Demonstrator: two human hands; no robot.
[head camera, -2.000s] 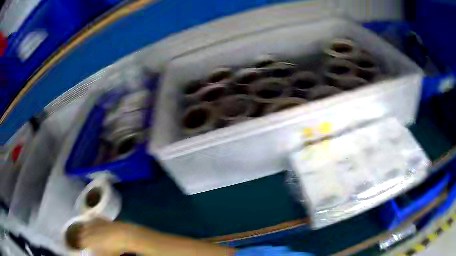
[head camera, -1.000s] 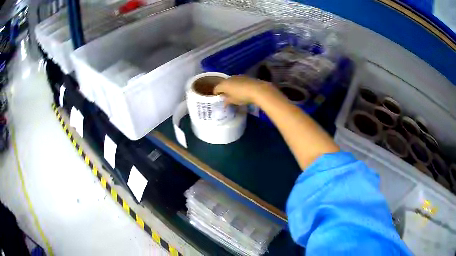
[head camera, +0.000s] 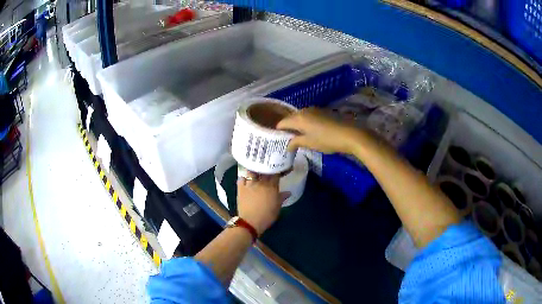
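A white label roll with a brown cardboard core and printed bars is tilted above the green shelf. My right hand grips its rim, fingers in the core. My left hand is just below the roll, at a second white roll that stands on the shelf, partly hidden by my left hand. Whether my left hand grips the lower roll or only touches it is hard to tell. A white label strip hangs at the left of the rolls.
A large white bin stands to the left. A blue basket with wrapped items is behind and right. A white bin of used cores is at the right. The shelf edge runs along the front; a walkway lies left.
My left hand has come into view below the rolls. My right hand still holds the upper roll, which is now raised and tilted off the lower one.
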